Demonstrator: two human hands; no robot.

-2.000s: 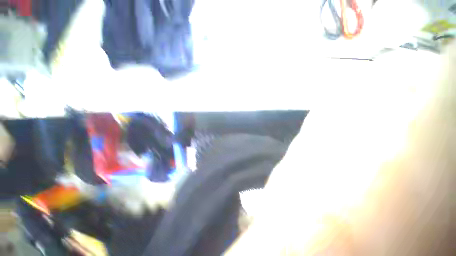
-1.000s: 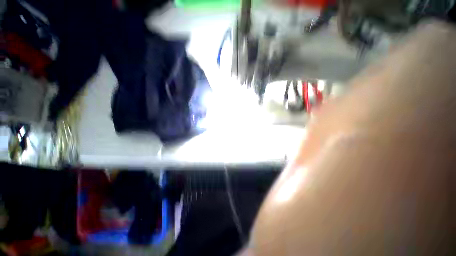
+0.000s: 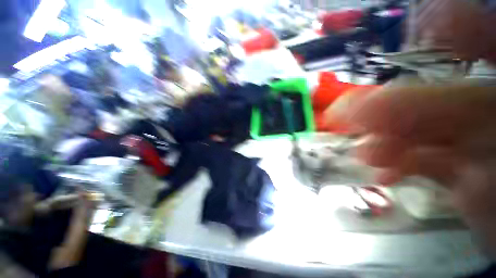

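A dark navy garment piece (image 3: 234,190) lies on the white machine table (image 3: 304,252), left of the sewing machine's needle end. The light machine head (image 3: 332,163) is blurred and partly covered by my right hand (image 3: 402,130). My right hand is large and very close to the camera at the right, its fingers towards the left; blur hides whether it holds anything. Scissors with a red handle loop (image 3: 380,201) lie on the machine bed below the hand. My left hand is not in view.
A green-rimmed basket (image 3: 311,108) with dark contents stands behind the machine, beside orange-red cloth (image 3: 332,89). Dark garments (image 3: 212,111) are piled at the back left. Another person's forearm (image 3: 76,233) shows at the lower left. Pale threads (image 3: 155,222) hang at the table's left end.
The view has tilted up and shows more of the room behind the table. My hand or arm, earlier filling the lower right, now lies across the machine at the right.
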